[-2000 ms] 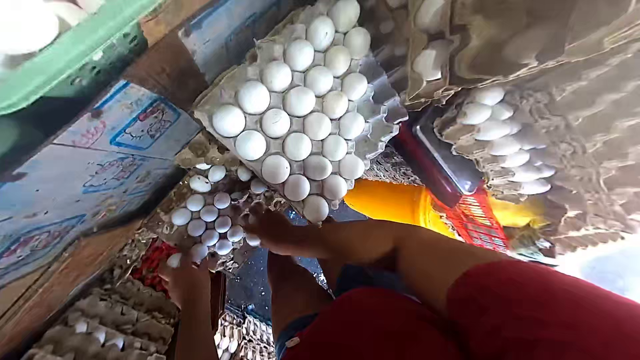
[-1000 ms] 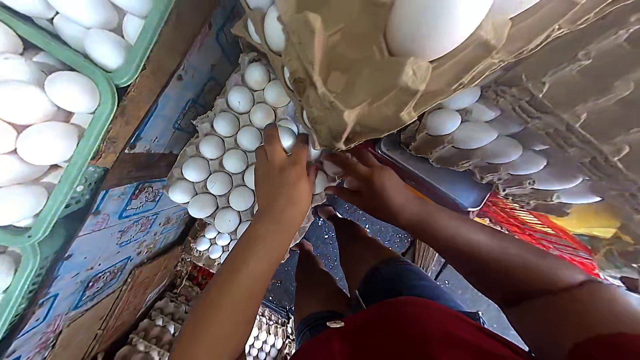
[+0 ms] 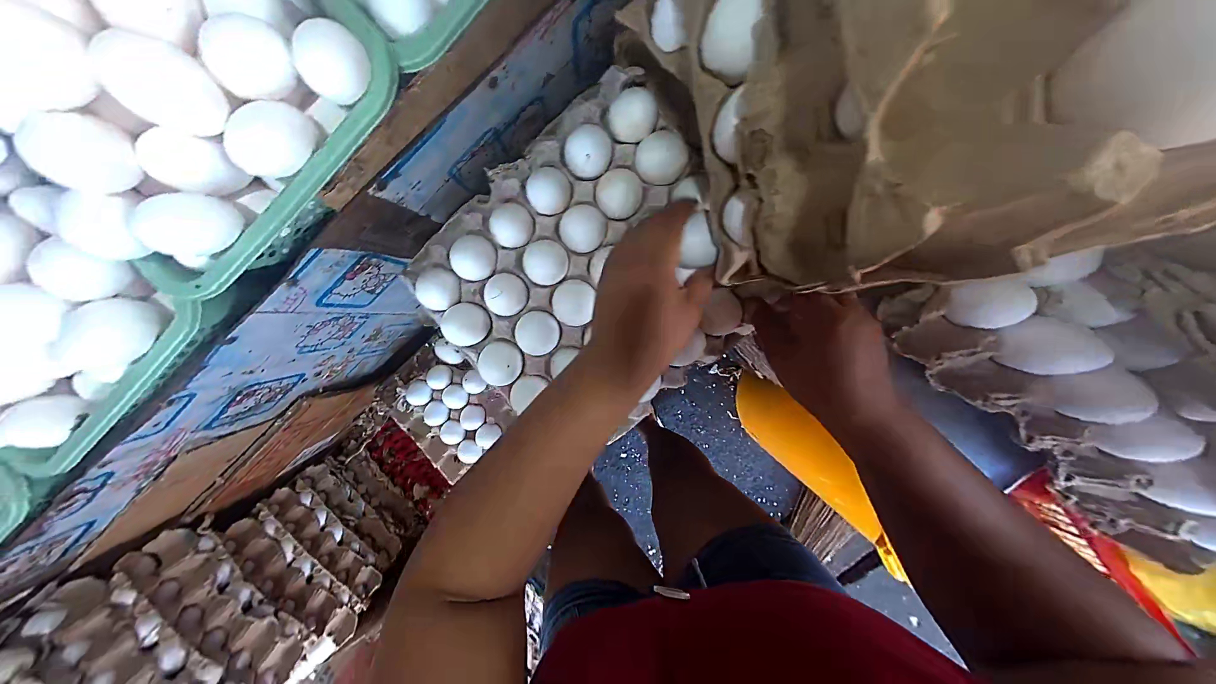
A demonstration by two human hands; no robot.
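Observation:
A cardboard egg tray [image 3: 486, 201] full of white eggs lies in the middle. My left hand [image 3: 651, 290] rests over its right part, fingers around or against a white egg [image 3: 696, 239]; whether it grips the egg is unclear. My right hand [image 3: 826, 347] is at the lower edge of a stack of cardboard egg trays [image 3: 902, 190] at the upper right, its fingertips hidden beneath that edge. White eggs show along the stack's left side. Below the middle tray sits another tray with smaller-looking white eggs [image 3: 454, 404].
Green plastic crates [image 3: 366, 123] of white eggs stand at the upper left, beside a wooden ledge and a printed box [image 3: 285, 342]. Stacked egg trays [image 3: 256, 570] fill the lower left. More egg trays [image 3: 1035, 418], a red basket [image 3: 1092, 541] and a yellow object [image 3: 807, 456] are at right.
Since two seconds ago, both hands have moved up from the lower tray to the larger-egg tray and the stack. Compared with one second ago, the hands remain near that stack's edge. The view has shifted.

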